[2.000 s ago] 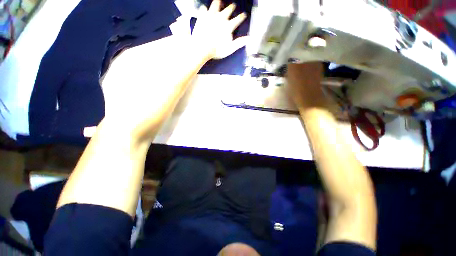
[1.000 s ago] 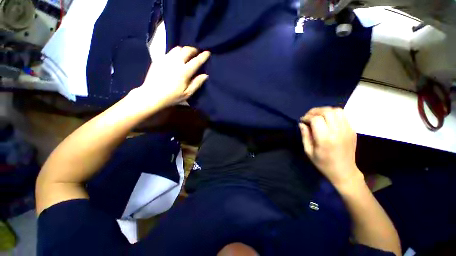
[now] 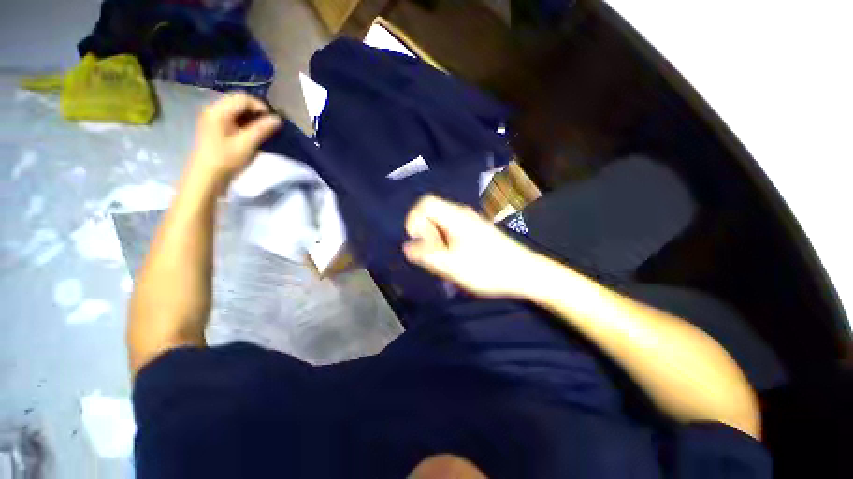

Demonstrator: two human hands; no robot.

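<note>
A navy garment piece (image 3: 360, 201) with a white part (image 3: 281, 206) hangs between my hands, slightly blurred. My left hand (image 3: 234, 136) pinches its upper left end. My right hand (image 3: 444, 243) is closed on the navy cloth near the middle of the view; its fingertips are partly hidden. More navy cloth with small white pieces (image 3: 402, 103) lies heaped just beyond, and I cannot tell where it parts from the held piece.
The worn grey floor (image 3: 75, 253) is at left, with a yellow bag (image 3: 109, 89) and a dark blue heap (image 3: 178, 37) at the upper left. A dark table edge (image 3: 711, 131) curves along the right. My dark-clothed leg (image 3: 608, 220) is below it.
The view has swung from the sewing table to the floor at left. The navy cloth has left the table with my hands. The machine and red-handled scissors are out of view.
</note>
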